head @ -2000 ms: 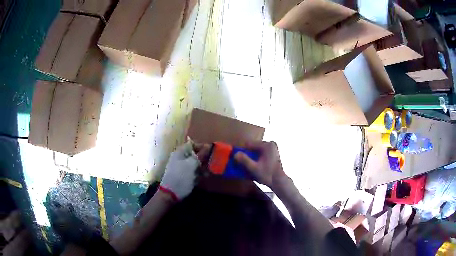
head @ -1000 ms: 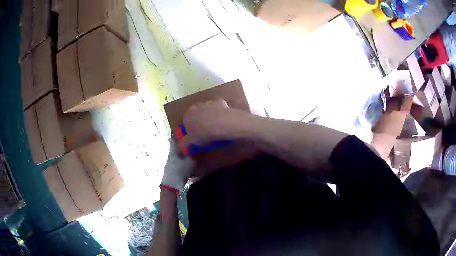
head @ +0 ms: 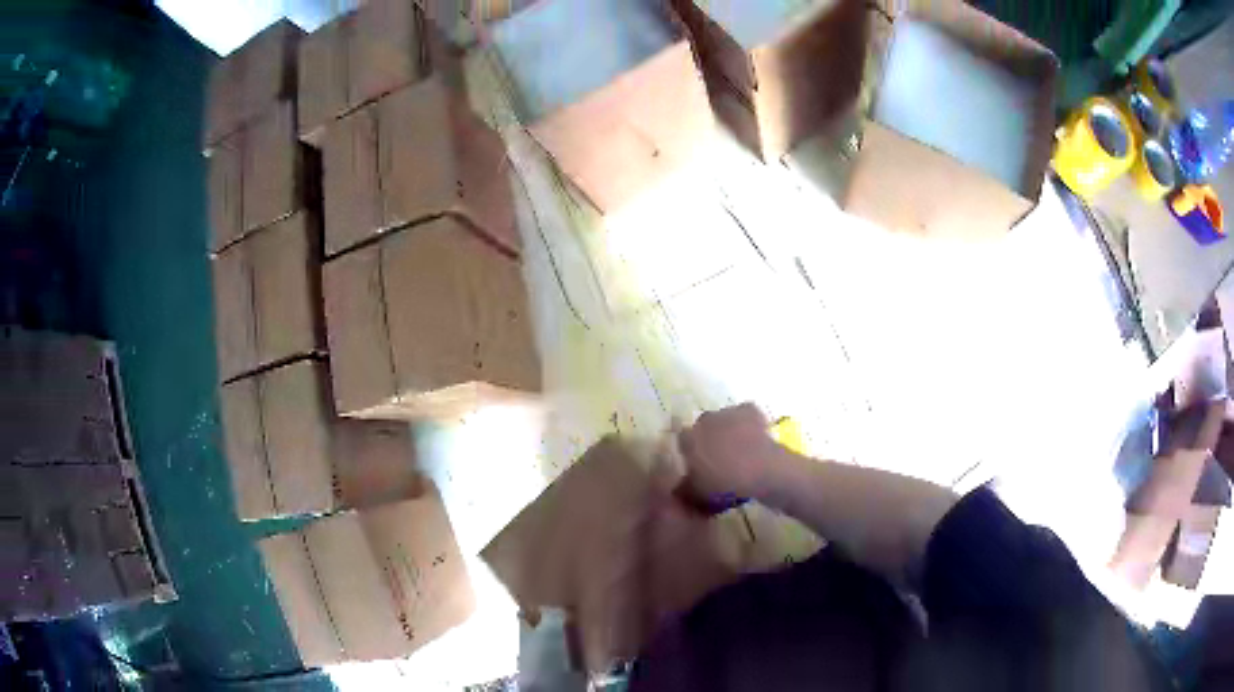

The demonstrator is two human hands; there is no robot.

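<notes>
A brown carton (head: 582, 534) is in front of me at the table's near edge, tilted and blurred. My right hand (head: 731, 453) is bare and closed at the carton's upper right side. It holds the tape gun, of which only a blue part (head: 727, 502) and a yellow part (head: 788, 434) show around the hand. A pale patch below the carton's left corner looks like my gloved left hand (head: 545, 652); its fingers are hidden or blurred. The tape on this carton cannot be made out.
Closed cartons (head: 426, 318) stand stacked along the table's left side. Open cartons (head: 947, 122) with whitish layers inside stand at the back. Yellow tape rolls (head: 1093, 146) are on the right side surface. More cartons (head: 61, 473) lie beyond the green floor at far left.
The view has shifted, showing more of the stacked and open cartons. The carton in front is now tilted. The tape gun's orange front is out of sight, and my left hand is lower and mostly hidden.
</notes>
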